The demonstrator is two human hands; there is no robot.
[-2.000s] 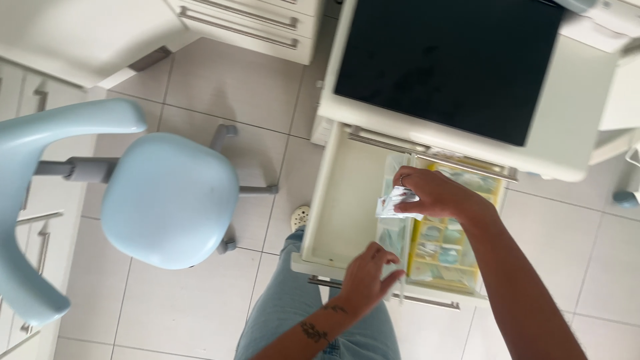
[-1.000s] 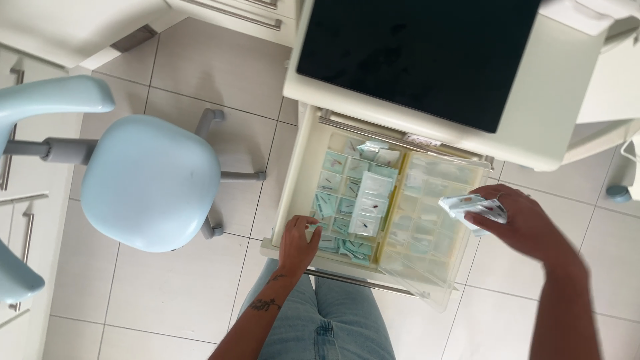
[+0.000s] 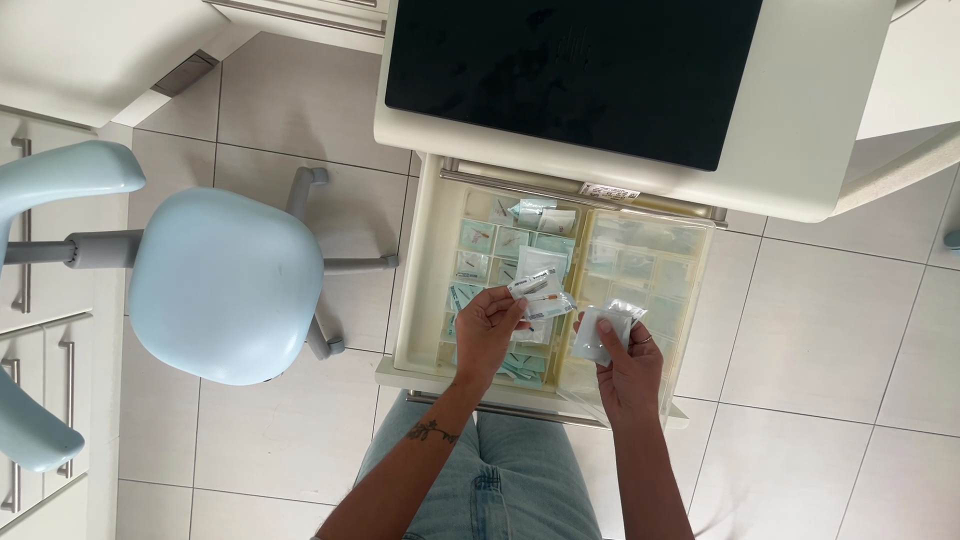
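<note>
Small sterilization pouches [image 3: 546,294], one with an orange-marked item inside, are pinched in my left hand [image 3: 484,334] above the compartments. My right hand [image 3: 628,367] grips several white and clear pouches [image 3: 600,336], thumb on top, over the lid. Below both hands lies a compartmented plastic organizer box [image 3: 465,206] in the pulled-out drawer. Its left half holds many small pouches [image 3: 476,236], some with thin instruments inside. The transparent lid [image 3: 686,262] is folded over to the right, with more compartments seen dimly through it.
The pulled-out drawer [image 3: 420,262] has a metal handle [image 3: 510,407] close to my thighs. A closed black laptop [image 3: 570,75] lies on the cabinet top [image 3: 810,112] beyond the drawer. At left stands a light blue stool [image 3: 225,285] on wheels, with cabinets [image 3: 56,277] behind it.
My left hand has risen from the drawer's left edge to over the compartments and now holds pouches. My right hand has come back leftward from beyond the lid, pouches still in it.
</note>
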